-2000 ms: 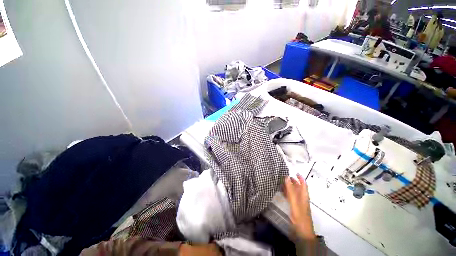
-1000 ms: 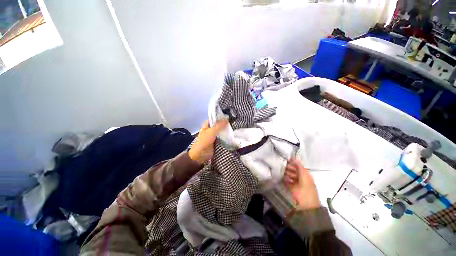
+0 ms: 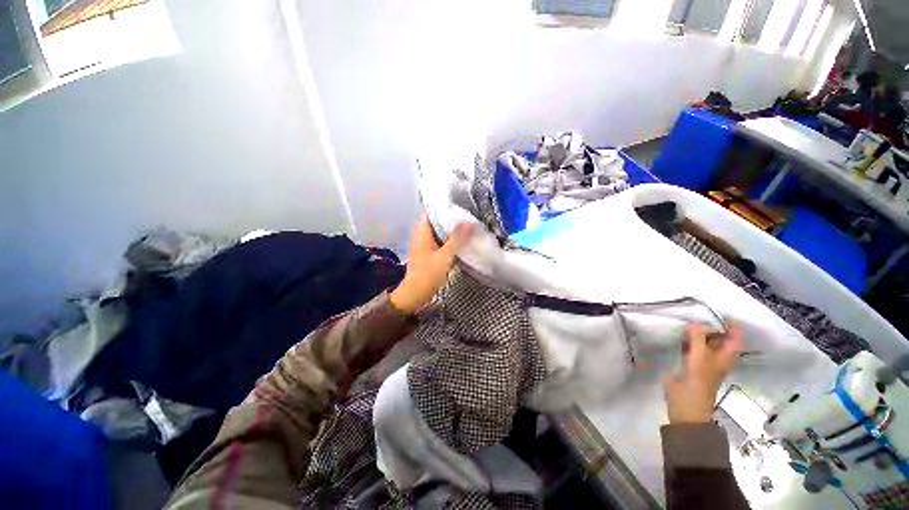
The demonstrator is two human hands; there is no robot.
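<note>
The checked garment (image 3: 478, 349) with pale grey lining (image 3: 588, 349) hangs over the front edge of the white table towards my lap. A dark navy strip (image 3: 568, 303) runs along the lining between my hands. My left hand (image 3: 434, 264) grips the garment's upper part, raised above the table's left end. My right hand (image 3: 703, 364) holds the far end of the pale lining, stretched out to the right, near the sewing machine; it is slightly blurred. The white sewing machine head (image 3: 847, 433) with a blue stripe is cut off at the lower right.
A large navy cloth pile (image 3: 259, 309) lies at the left with grey pieces around it. A blue bin (image 3: 511, 199) with grey and checked pieces stands behind the table. Checked cloth (image 3: 757, 284) lies in the trough behind the machine. Another machine table (image 3: 797, 139) stands at the back right.
Both hands have come up onto the garment, and its pale inside now shows. My right hand has moved right, drawing the lining out. The view has turned left.
</note>
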